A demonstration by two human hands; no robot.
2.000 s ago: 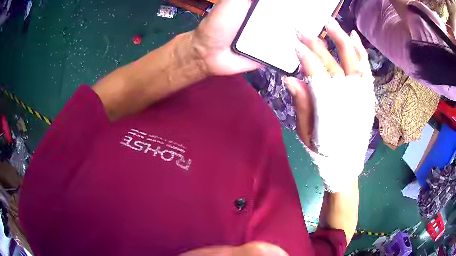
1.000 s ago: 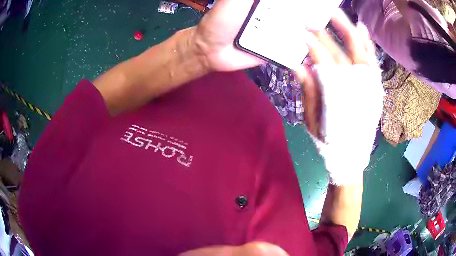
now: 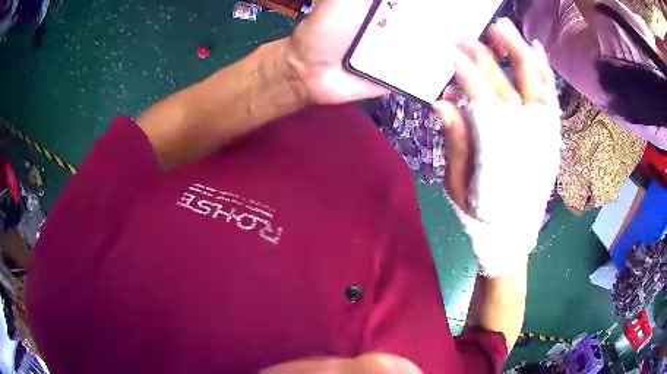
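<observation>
A smartphone (image 3: 420,47) with a dark edge and a bright white screen lies tilted at the top of the view, its far end cut off. My left hand (image 3: 329,58) is bare and holds the phone from its left side, partly cut off at the top. My right hand (image 3: 508,139) has a white wrap over palm and wrist, with bare fingers. It hovers at the phone's lower right, fingers apart and fingertips over or beside the screen. Whether they touch it I cannot tell.
A purple cloth heap (image 3: 585,58) and a tan patterned bundle (image 3: 596,157) lie at the right, above a blue-and-white carton (image 3: 629,223). Plaid cloth (image 3: 413,135) shows beneath the phone. Yellow-and-black tape (image 3: 40,150) crosses the green floor (image 3: 183,80). A red item (image 3: 203,52) lies there.
My right hand has shifted slightly right from its place two seconds ago, and its fingers have moved a little over the screen. Small marks on the screen differ. My left hand still holds the phone.
</observation>
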